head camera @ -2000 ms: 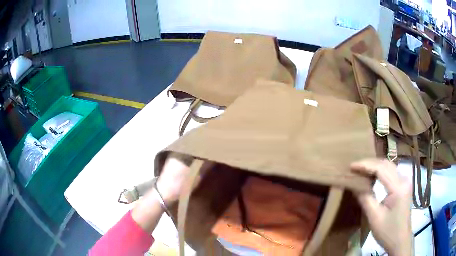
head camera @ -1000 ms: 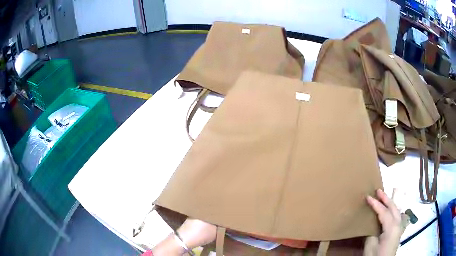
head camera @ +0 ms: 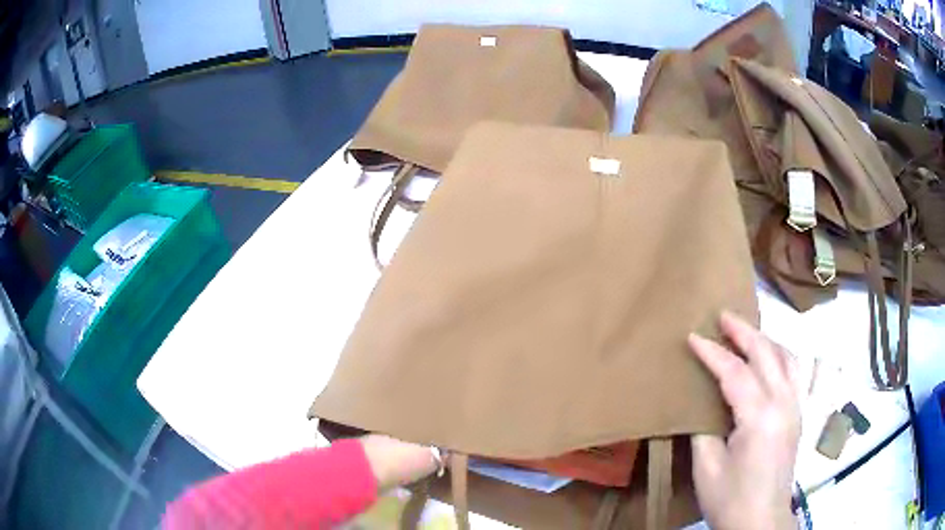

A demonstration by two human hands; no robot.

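A brown tote bag (head camera: 549, 300) lies flat in front of me, its opening towards me and a small pale label (head camera: 604, 166) near its far edge. Two handles (head camera: 660, 481) hang at the near edge. An orange inner panel (head camera: 596, 463) shows in the opening. My right hand (head camera: 748, 414) rests on the bag's right side near the opening, fingers spread, thumb hidden. My left hand (head camera: 406, 462) is at the near left edge of the opening; its fingers are hidden under the bag's front panel.
Another brown bag (head camera: 487, 98) lies beyond on the white table (head camera: 249, 300). A heap of brown bags (head camera: 819, 155) with straps is at the right. Small beige and dark pieces (head camera: 835, 433) lie right of my hand. Green crates (head camera: 135, 280) stand on the floor at left.
The bag's front panel, raised with the opening wide two seconds ago, now lies flat. My right hand has moved from the bag's right edge onto the panel. My left hand has moved lower.
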